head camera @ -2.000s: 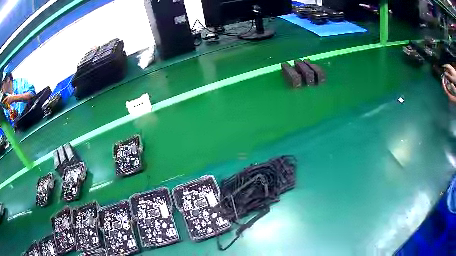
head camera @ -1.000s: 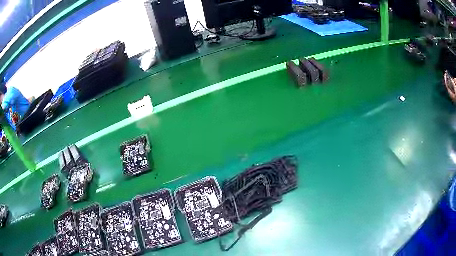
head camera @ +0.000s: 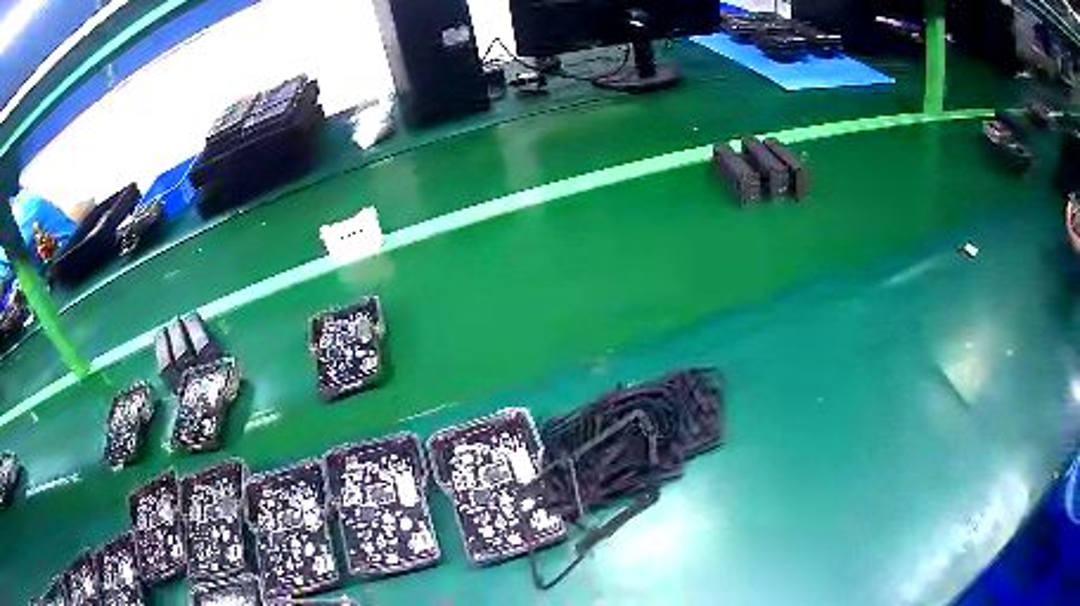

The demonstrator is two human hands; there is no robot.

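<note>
Neither of my hands is in view. A row of black housings with speckled circuit boards lies at the lower left; the rightmost (head camera: 492,483) touches a tangled heap of thin black sealing gaskets (head camera: 645,432) at centre. One gasket loop trails from the heap's lower left side. More speckled housings lie on the far lane, a single one (head camera: 347,347) and two to its left (head camera: 205,405). The row runs on to the bottom edge, where further units are cut off.
Three dark blocks (head camera: 762,171) and a white marker (head camera: 353,234) are by the light-green strip. Behind are a black tray stack (head camera: 258,142), computer tower (head camera: 438,59), monitor and blue mat (head camera: 794,65). Another person's hand shows at the right edge. Blue cloth (head camera: 1042,550) is lower right.
The whole view has shifted, so things appear farther right. The far-lane housings and dark blocks have also drifted slightly right relative to the white marker. The gasket heap looks unchanged.
</note>
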